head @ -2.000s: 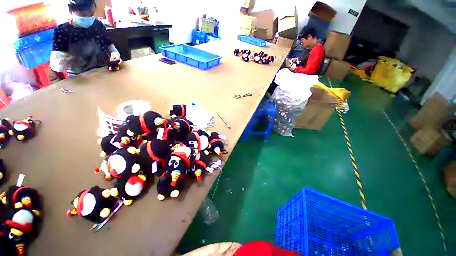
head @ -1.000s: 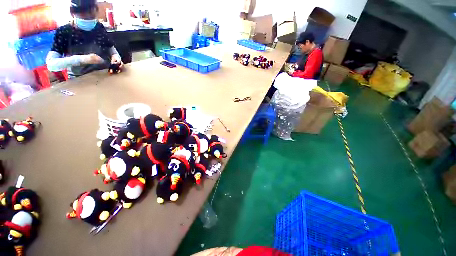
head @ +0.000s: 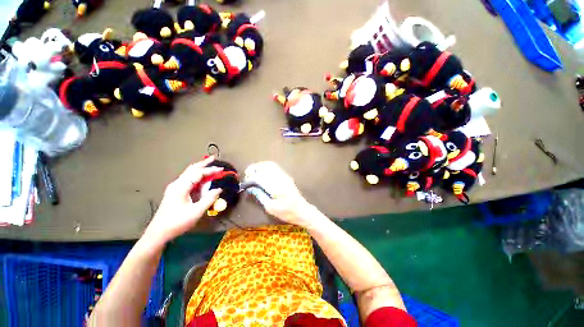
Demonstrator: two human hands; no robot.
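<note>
A plush penguin with a red neck band and yellow feet lies at the table's front edge. My left hand holds it from the left, fingers on its black body and band. My right hand is just right of it, fingers curled, with a pale bluish patch at the fingers. The fingertips are pinched near the penguin's right side; whatever they pinch is too small to tell. A thin dark strand hangs below the penguin. A black loop sticks up above it.
Penguin heaps lie at upper left and right. A clear bottle, papers and dark pen are left. A white roll and blue tray are behind right. Blue crate stands lower left.
The view has swung left and down from the far table and floor to the table's front edge. Both my hands and the penguin held there are now in view.
</note>
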